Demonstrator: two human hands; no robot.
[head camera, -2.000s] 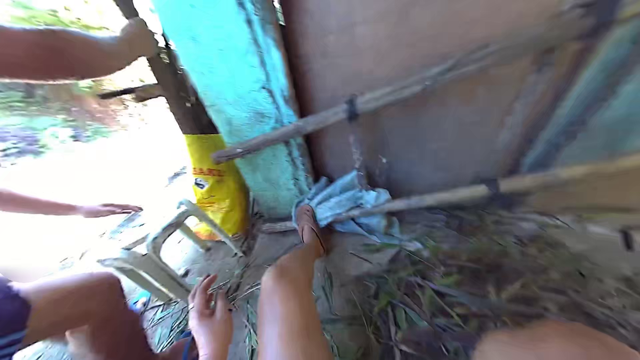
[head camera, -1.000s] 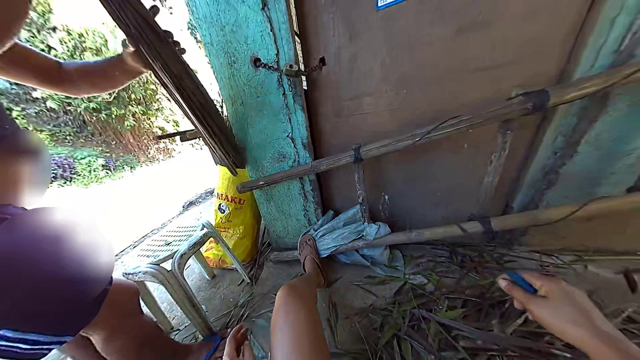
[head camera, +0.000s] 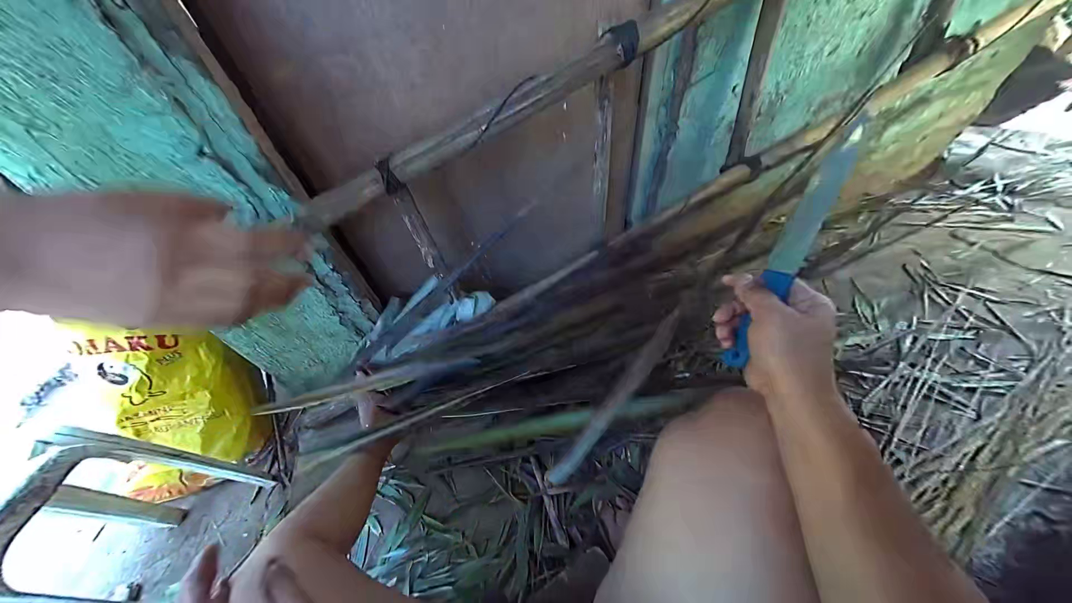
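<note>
My right hand (head camera: 783, 327) is closed around the blue handle of a knife (head camera: 811, 209), its blade pointing up toward the lower bamboo pole. At the bottom left edge, my left hand (head camera: 239, 582) shows only its fingers, apart and holding nothing visible, beside my bent leg. A blurred bundle of long dark strips or stalks (head camera: 578, 310) lies slanting across the view, over my lower leg and in front of the wall. Another person's hand (head camera: 209, 264), blurred, reaches in from the left near the bundle's far end.
Two bamboo poles (head camera: 544, 92) run along the brown panel (head camera: 435, 75) and turquoise wall. A yellow sack (head camera: 176, 394) stands at the left behind a plastic chair (head camera: 159, 456). A light blue cloth (head camera: 452, 318) lies at the wall's foot. Cut leaves and stalks (head camera: 938, 360) litter the ground.
The dark bundle, held upright by the other person at the left a second ago, now slants low in front of me. That person's hand has come down. The view has swung right.
</note>
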